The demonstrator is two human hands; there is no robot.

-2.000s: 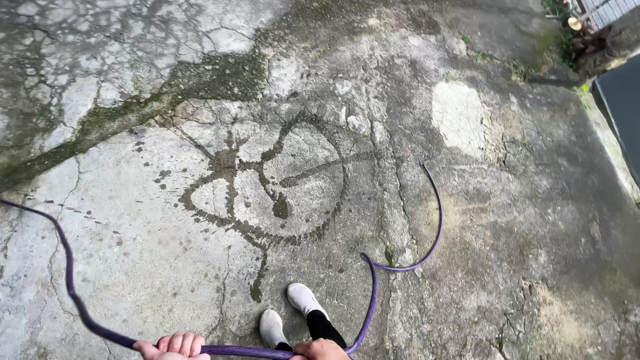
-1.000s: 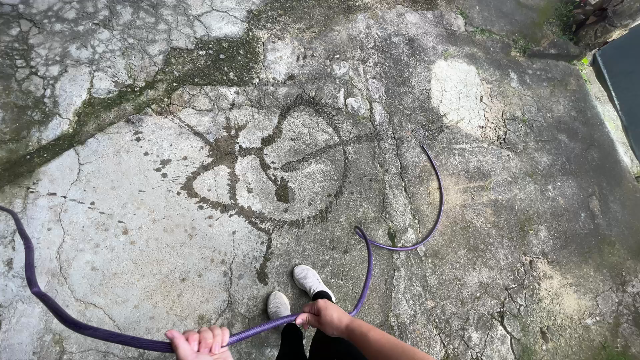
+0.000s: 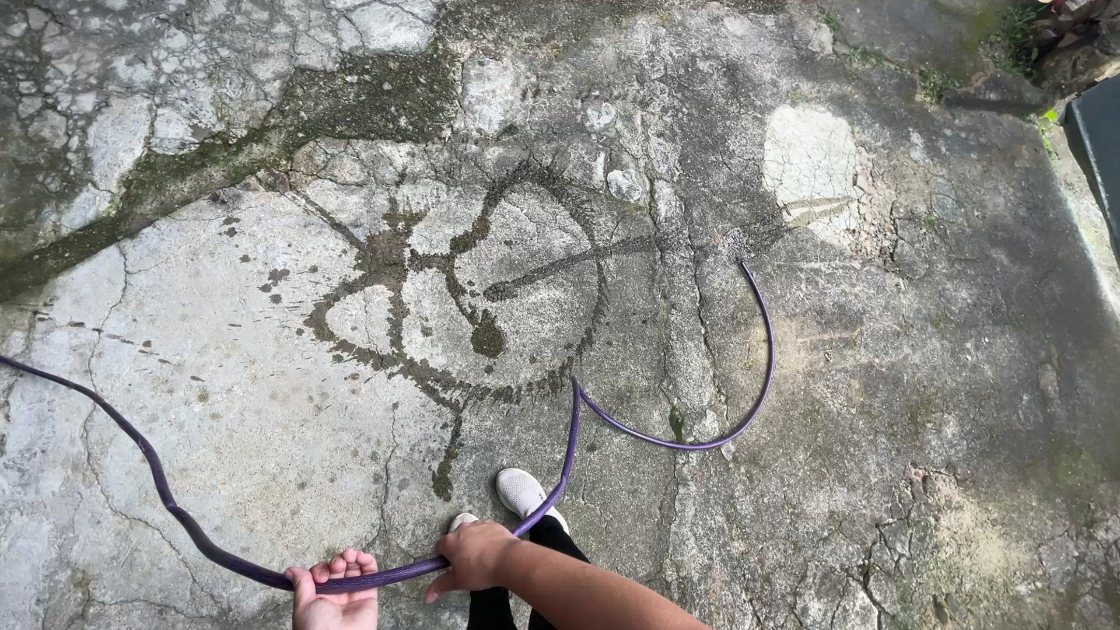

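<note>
A purple hose [image 3: 202, 536] runs from the left edge, through both of my hands, and on to the concrete at the right, where it bends sharply and curves up to an end near a damp streak. My left hand [image 3: 337, 591], palm up at the bottom, has the hose lying across it under the thumb, with the fingers curled up. Just to the right, my right hand [image 3: 472, 556] is closed over the hose from above, its thumb pointing down. Between the hands a short length of hose shows.
Cracked concrete ground [image 3: 219, 420] bears dark wet marks [image 3: 487, 337] in loops. My white shoes [image 3: 522, 493] stand just beyond my right hand. A mossy groove [image 3: 201, 171] crosses the upper left. A dark panel-like object [image 3: 1098, 144] and plants [image 3: 1019, 39] are at the upper right.
The hose's far end has shifted on the ground, and a wet streak now reaches beyond it onto the pale patch. My left hand has turned palm up with its fingers loosened.
</note>
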